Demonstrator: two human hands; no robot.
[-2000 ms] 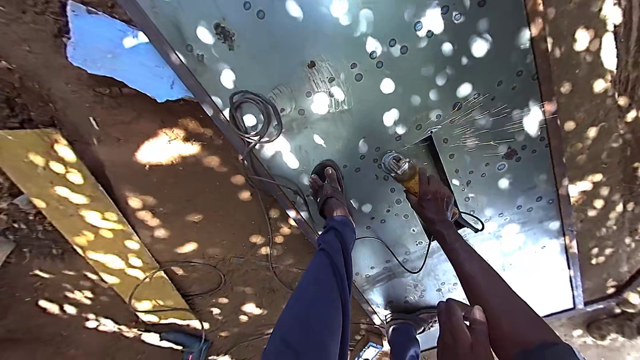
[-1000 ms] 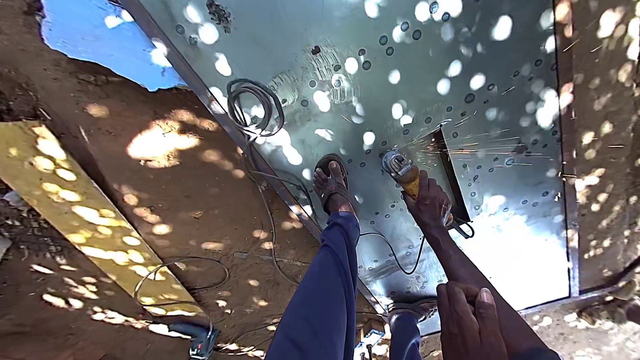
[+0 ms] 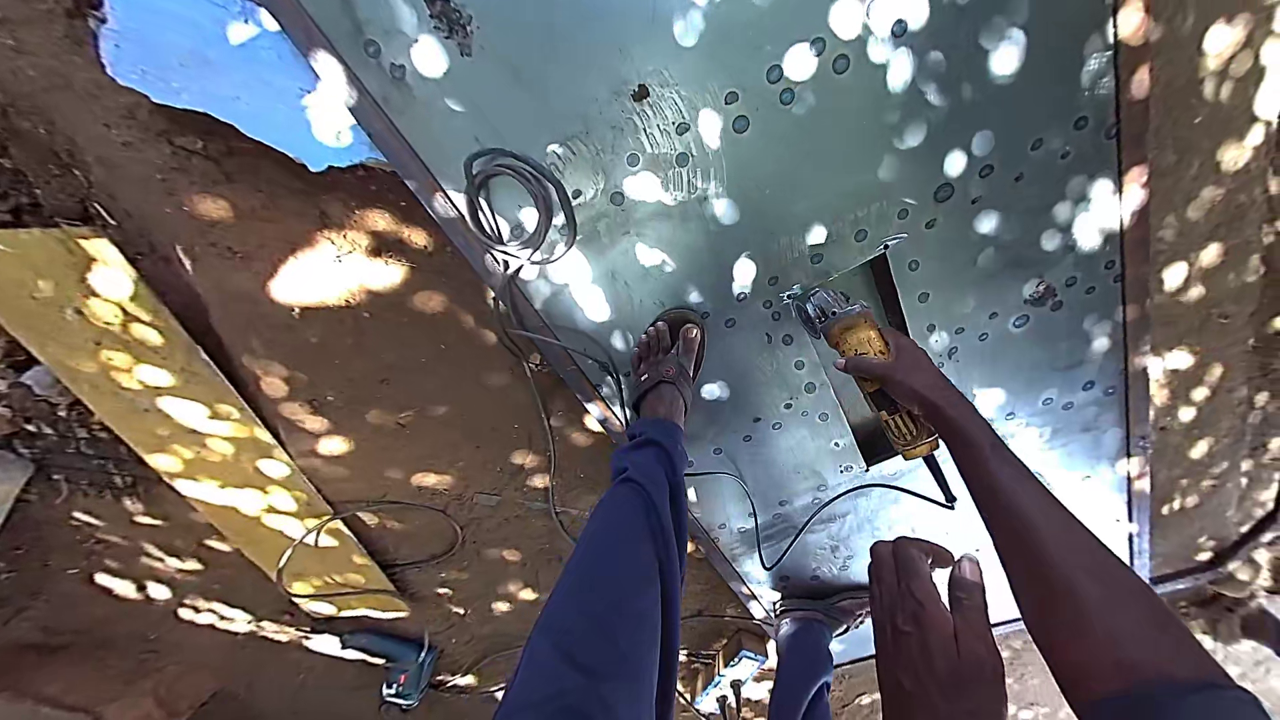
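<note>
A yellow and black angle grinder (image 3: pixel 858 345) is gripped by my right hand (image 3: pixel 905 375), its disc at the upper left, against or just above a large sheet-metal panel (image 3: pixel 760 400). A long dark slot in the panel lies beside and partly beneath the tool. Below it my left hand (image 3: pixel 935 630) is raised near my right forearm, fingers curled and holding nothing that shows. The grinder's black cord runs from its rear end across the panel. No sparks show.
My sandaled feet (image 3: pixel 665 365) stand on the panel. A coiled cable (image 3: pixel 520 205) lies on its left edge. On the dirt are a yellow board (image 3: pixel 200 400), a blue sheet (image 3: pixel 230 70), a looped wire and a cordless drill (image 3: pixel 400 665). A small box with a blue item sits near my rear foot.
Sparks that flew to the right one second ago have stopped. The grinder head has turned and sits at the slot's left side. Two seconds ago it also threw sparks.
</note>
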